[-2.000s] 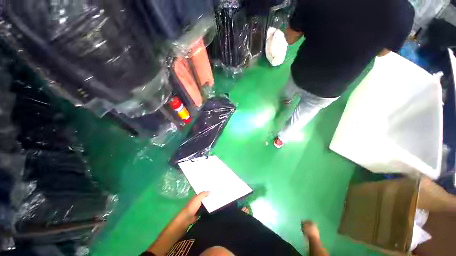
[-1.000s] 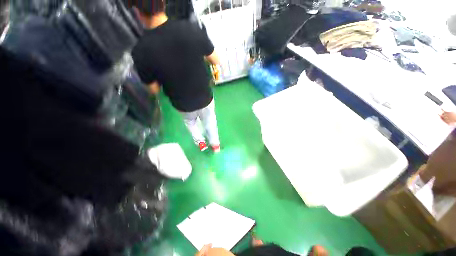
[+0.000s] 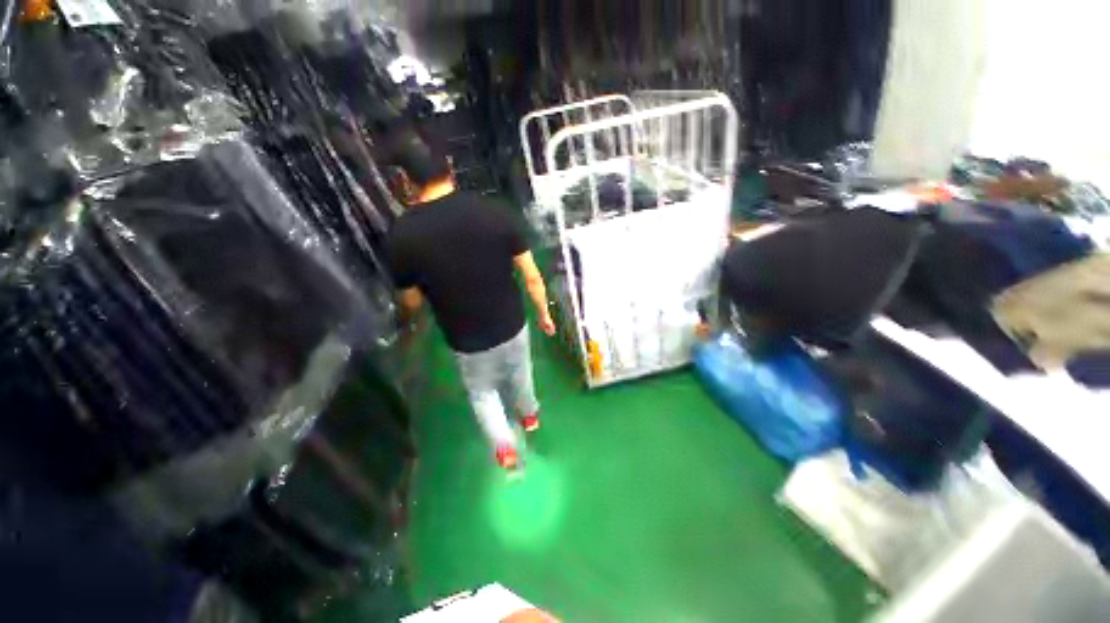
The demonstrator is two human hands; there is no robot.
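Note:
The clipboard with white paper (image 3: pixel 469 605) is cut off by the bottom edge of the picture; its dark clip shows at the upper left end. A small part of my left hand (image 3: pixel 531 617) shows at the bottom edge, over the paper, holding the clipboard; most of the hand is out of the picture. My right hand is not in view.
A person in a black top (image 3: pixel 469 268) walks ahead on the green floor. Polybagged dark garments (image 3: pixel 231 268) line the left. A white roll cage (image 3: pixel 645 280) stands beyond; blue bags (image 3: pixel 773 396), a white bin (image 3: pixel 1010 578) and a garment-covered table (image 3: pixel 962 353) are right.
The view has moved forward and tilted up. The clipboard is now mostly below the picture. The person is farther along the aisle, and my right hand has left the view.

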